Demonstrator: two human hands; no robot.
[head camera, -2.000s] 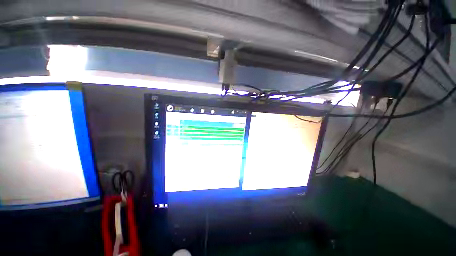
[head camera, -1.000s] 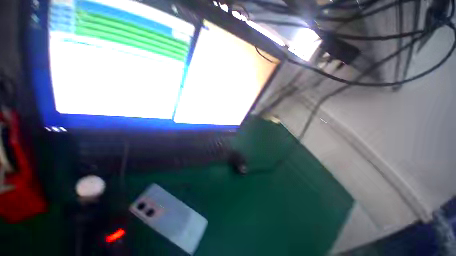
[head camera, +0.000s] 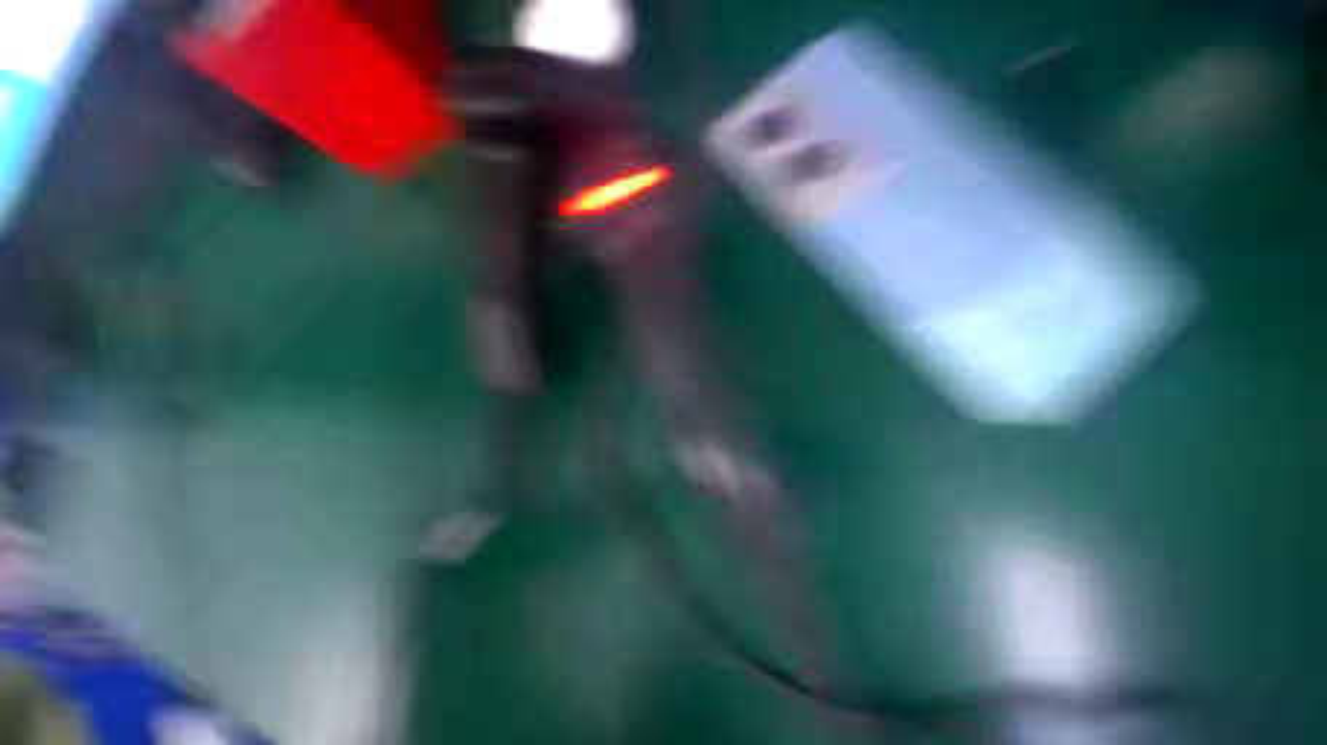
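Neither of my hands can be made out; the frame is badly blurred. A pale blue-silver smartphone (head camera: 975, 233) lies flat on the green mat at the upper right, two dark camera lenses at its upper left corner. To its left lie two dark wand-like handles side by side, seemingly scanners; the right one (head camera: 655, 291) has a glowing orange-red light, the left one (head camera: 505, 277) shows none. A thin dark cable (head camera: 757, 662) curves over the mat below them.
A red block (head camera: 328, 80) stands at the upper left, with a white round thing (head camera: 575, 26) at the top edge. A bright screen corner (head camera: 29, 58) shows at the far upper left. A blue thing (head camera: 117, 677) is at the lower left.
The view has swung down and closer to the mat. The monitor beyond the phone and the hanging cables have left the picture. The phone and the orange-red light now appear higher and larger.
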